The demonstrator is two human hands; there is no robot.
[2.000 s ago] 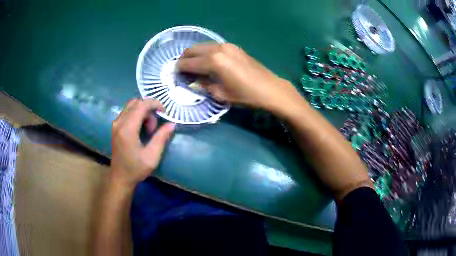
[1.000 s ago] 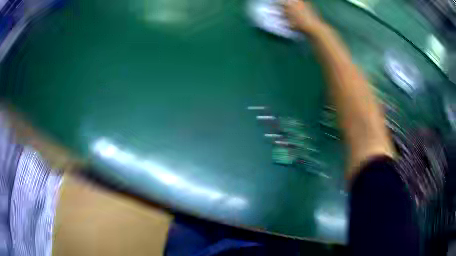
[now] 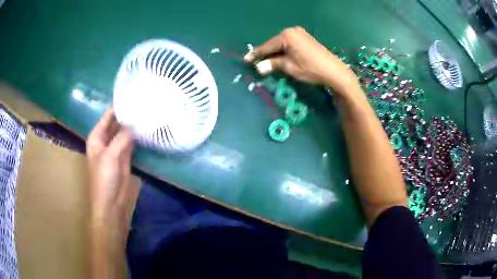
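A white finned round housing [image 3: 166, 95] stands tilted over the green table at centre left. My left hand [image 3: 111, 144] holds it by its lower left rim; some of the fingers are hidden behind it. My right hand [image 3: 259, 61] is over the table to the right of the housing, with whitish caps on thumb and fingertip. The fingertips are close together beside thin red wires with tiny white connectors [image 3: 237, 79]. I cannot tell if they grip a wire. Several green ring boards [image 3: 279, 130] lie on the table below this hand.
A large pile of green boards and red and dark wires [image 3: 436, 163] covers the right side. Another white housing [image 3: 445, 64] lies at the far right, with one more at the right edge. An open carton [image 3: 54, 201] with white ribbed contents is at the lower left.
A second ago my right hand was on a housing at the far side and my left hand was out of view. Now my left hand holds a housing and my right hand is near the ring boards.
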